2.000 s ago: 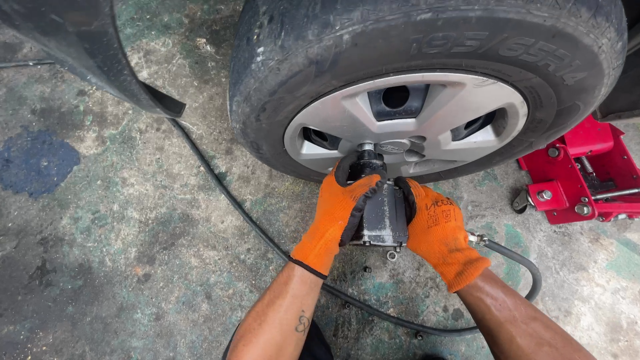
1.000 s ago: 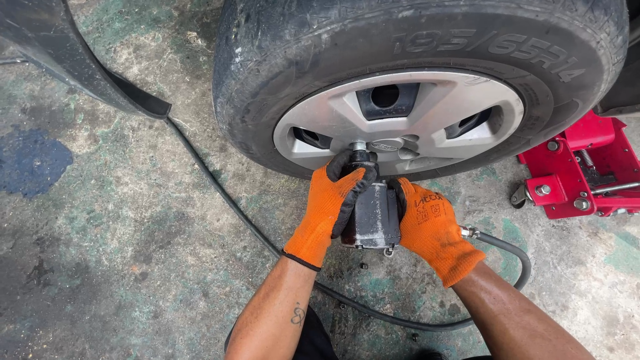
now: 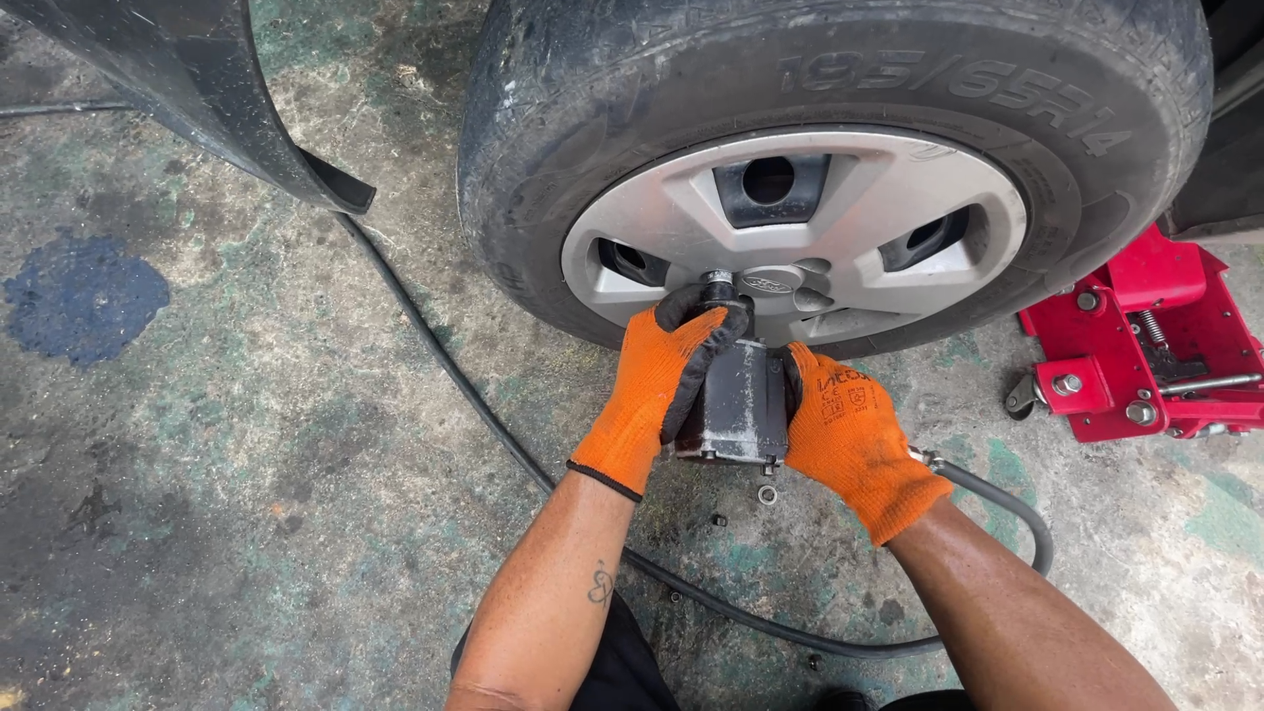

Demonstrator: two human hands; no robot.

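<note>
Both my hands wear orange knit gloves with black palms. They hold a dark pneumatic impact wrench point(image 3: 736, 405) at the car wheel's silver hubcap point(image 3: 849, 212). Around the front of the tool, near its socket point(image 3: 719, 286), is my left hand point(image 3: 671, 380). The socket end meets the hubcap area just left of the centre emblem; whether it sits on a nut cannot be told. My right hand point(image 3: 854, 425) grips the tool's right rear side, its fingers and the handle mostly hidden. An air hose fitting point(image 3: 926, 457) shows beside the right wrist. The black tire point(image 3: 612, 128) surrounds the hubcap.
A black air hose point(image 3: 444, 360) loops over the stained concrete floor, behind and under my forearms. A red floor jack point(image 3: 1126, 346) stands at the right. A dark curved panel point(image 3: 207, 89) hangs at the upper left. Small nuts point(image 3: 768, 494) lie below the tool.
The socket end and both hands stay near the same part of the hubcap, with the impact wrench still held. The view has shifted slightly.
</note>
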